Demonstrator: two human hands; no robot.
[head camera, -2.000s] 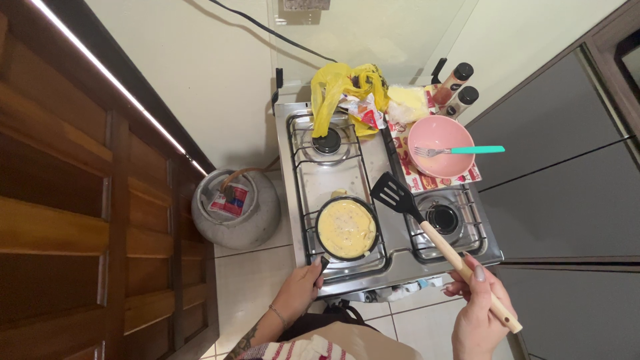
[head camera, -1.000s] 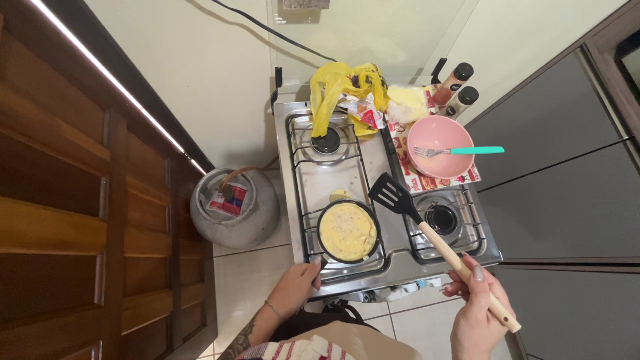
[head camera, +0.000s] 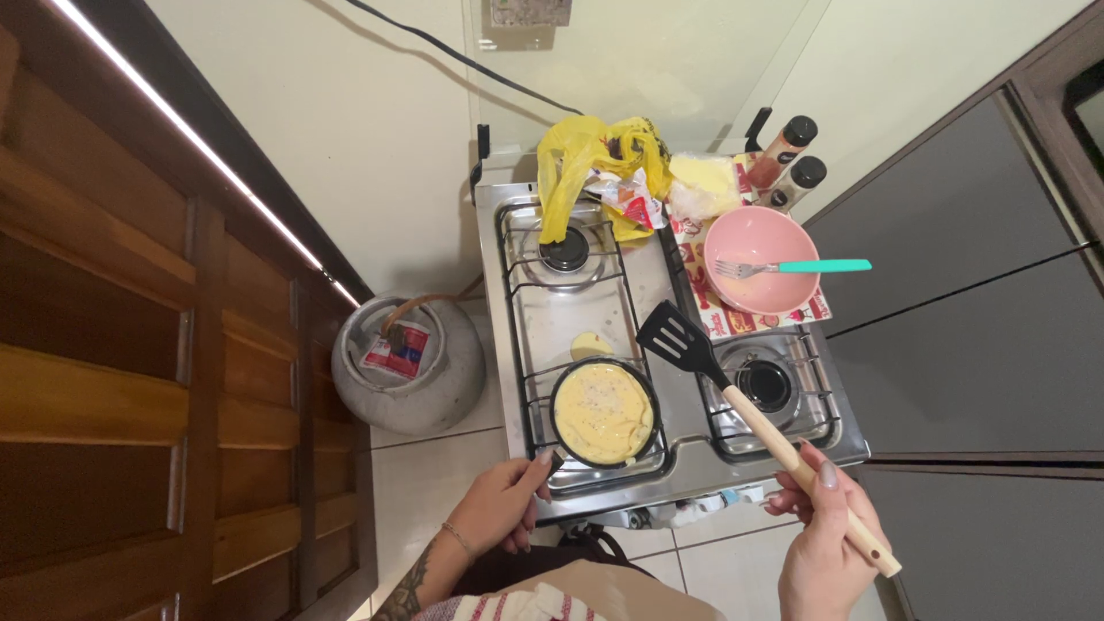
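My left hand (head camera: 507, 503) grips the short dark handle of a small black frying pan (head camera: 555, 417) on the front left burner of a gas stove. Yellow egg mixture with small dark specks (head camera: 602, 412) fills the pan. My right hand (head camera: 826, 526) holds the wooden handle of a slotted black spatula (head camera: 680, 338), its head in the air right of the pan. A pale yellow spill (head camera: 590, 346) lies on the cooktop just behind the pan. Farther back on the right, a fork with a turquoise handle (head camera: 824, 266) rests across a pink bowl (head camera: 759, 297).
A yellow plastic bag (head camera: 565, 159) reaches over the back left burner (head camera: 565, 249). Beside it are a clear bag with yellow contents (head camera: 703, 183) and two black-capped spice jars (head camera: 780, 151). A gas cylinder (head camera: 431, 388) stands left of the stove, near a wooden door (head camera: 250, 414).
The egg mixture has shifted within the pan, its surface now lying differently. My right hand and the spatula have stayed in nearly the same place, and my left hand remains at the pan's handle.
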